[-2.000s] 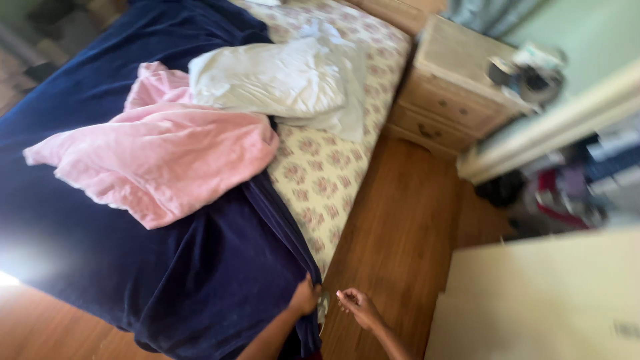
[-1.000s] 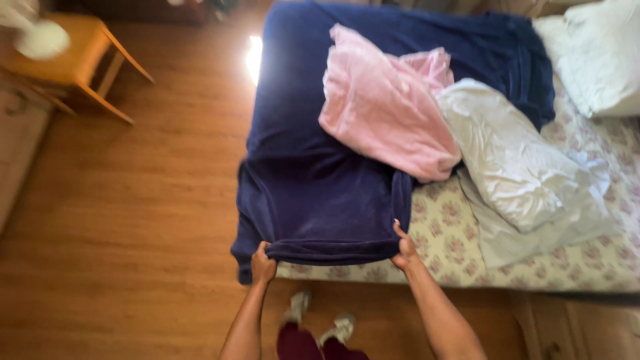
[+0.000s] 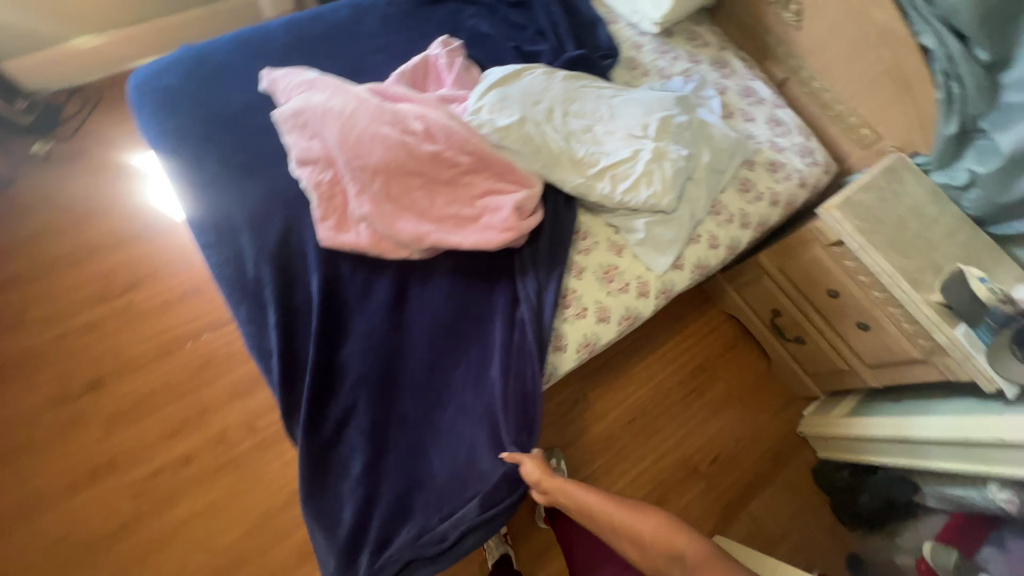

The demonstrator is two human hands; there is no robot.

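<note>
A navy blue blanket (image 3: 416,384) covers the foot part of the bed and hangs over its near side toward the floor. My right hand (image 3: 536,474) grips the blanket's edge near its lower right corner, above my shoes. My left hand is out of view. On the blanket lies a crumpled pink cloth (image 3: 400,172). Beside it and touching it, a white pillow or bundled white cloth (image 3: 592,136) rests partly on the mattress with the floral cover (image 3: 612,284). Part of a white pillow (image 3: 652,10) shows at the top edge.
A wooden nightstand (image 3: 848,304) with caps on top stands to the right, beside the carved headboard (image 3: 848,80). Wooden floor (image 3: 160,384) lies left of the bed and between bed and nightstand. Clothes and dark items (image 3: 872,492) are piled at the lower right.
One second ago both hands held the blanket's edge; now only my right hand shows on it. The blanket's near end hangs lower and farther off the bed. The view has turned.
</note>
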